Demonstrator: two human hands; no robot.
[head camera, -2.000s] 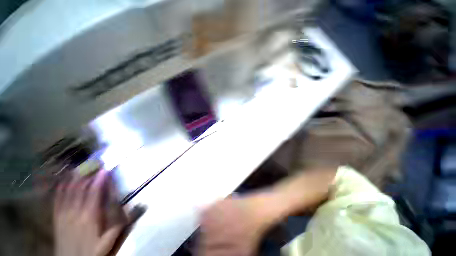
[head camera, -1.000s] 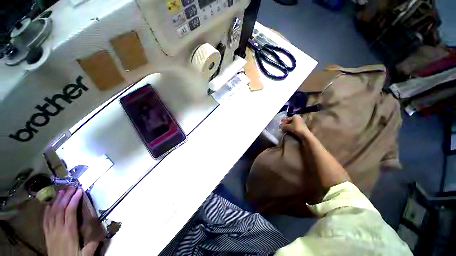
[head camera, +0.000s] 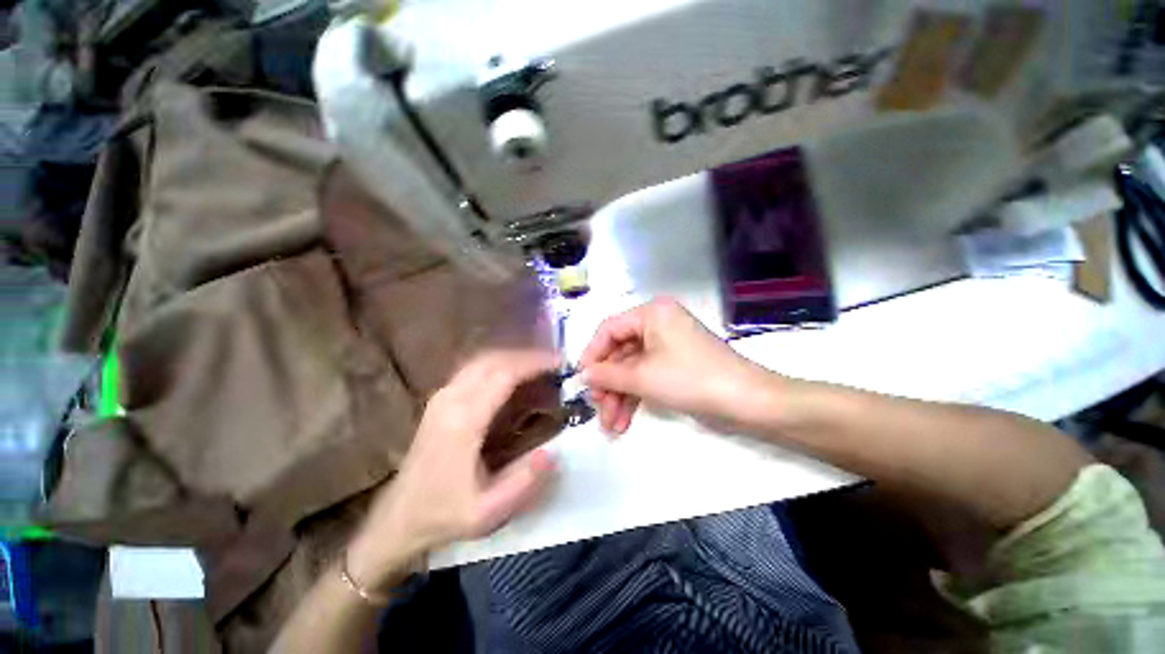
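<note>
A large brown garment piece (head camera: 256, 371) lies left of the needle area and spreads over the table's left side. My left hand (head camera: 466, 447) is at its right edge, thumb and fingers apart, slightly blurred. My right hand (head camera: 664, 368) is just right of the cloth edge, thumb and forefinger pinched at a small pale piece (head camera: 575, 386), too blurred to name. The presser foot area of the white "brother" sewing machine (head camera: 588, 128) is brightly lit just beyond my hands. A cream-yellow knob (head camera: 572, 279) sits beside it.
A smartphone (head camera: 770, 243) lies on the machine bed behind my right hand. Black scissors handles (head camera: 1137, 236), a cardboard scrap (head camera: 1095, 256) and white paper (head camera: 1022, 249) are at the right. A small dark cluster (head camera: 579, 411) lies on the table below the fingertips. Striped cloth (head camera: 677, 588) covers my lap.
The view has swung left. My right hand has come from the brown cloth beside the table's right end to the needle area. My left hand now has its thumb spread from its fingers.
</note>
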